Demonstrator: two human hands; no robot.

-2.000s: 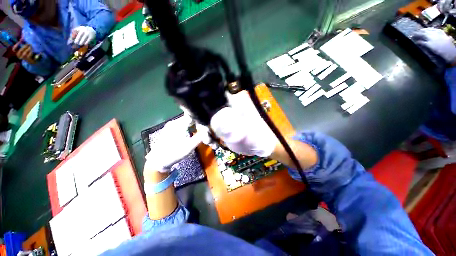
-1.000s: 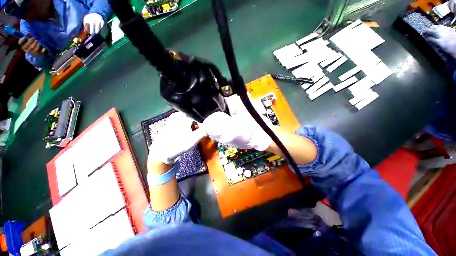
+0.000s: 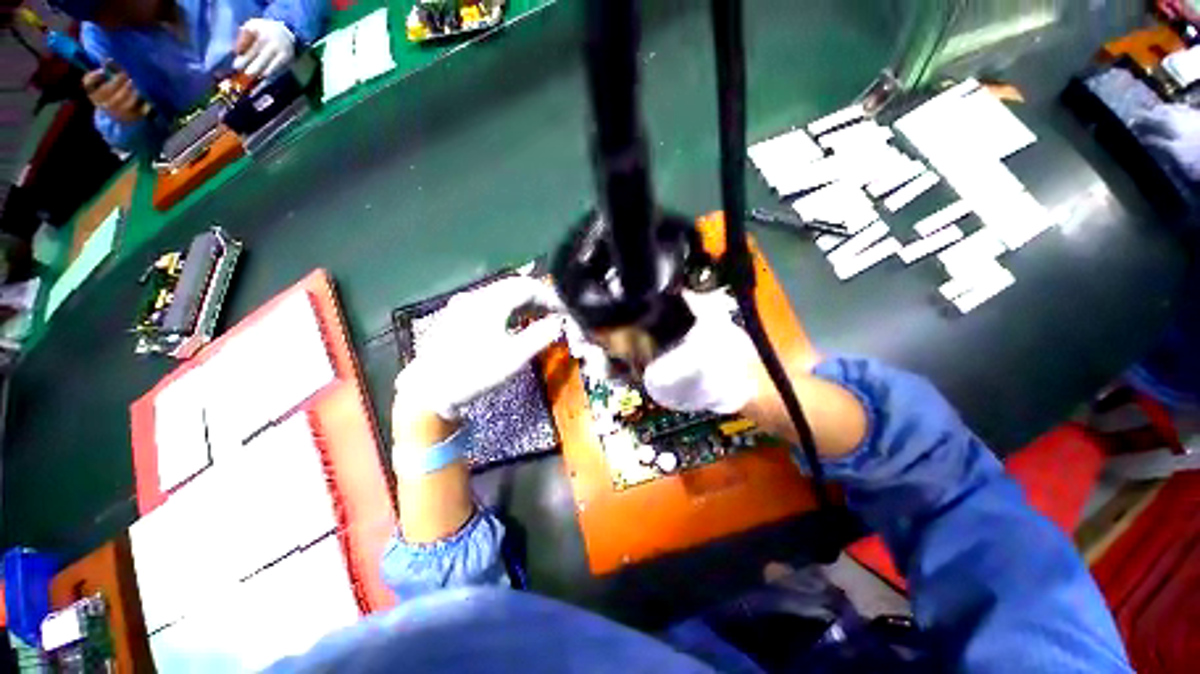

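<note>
A green circuit board (image 3: 658, 441) with white and yellow parts sits on an orange fixture (image 3: 698, 507). The black electric screwdriver (image 3: 629, 270) hangs over the board, its nose towards it. My right hand (image 3: 711, 362), in a white glove, is wrapped around the screwdriver's lower part. My left hand (image 3: 474, 349), gloved with a light blue wrist band, reaches over the screw tray (image 3: 507, 421) to the board's left edge. Its fingertips are close together beside the screwdriver; whether they hold anything cannot be told. The screwdriver's tip is hidden.
A red board (image 3: 349, 461) with white sheets lies at left, a board assembly (image 3: 188, 296) behind it. Loose white pieces (image 3: 908, 171) and a thin dark tool (image 3: 796, 221) lie at right. A black cord hangs across my right forearm. Other workers sit at far left and right.
The screwdriver has swung to the right and stands more upright, with my right hand lower around it. My left fingers have drawn back slightly from my right hand. The whole view has shifted a little.
</note>
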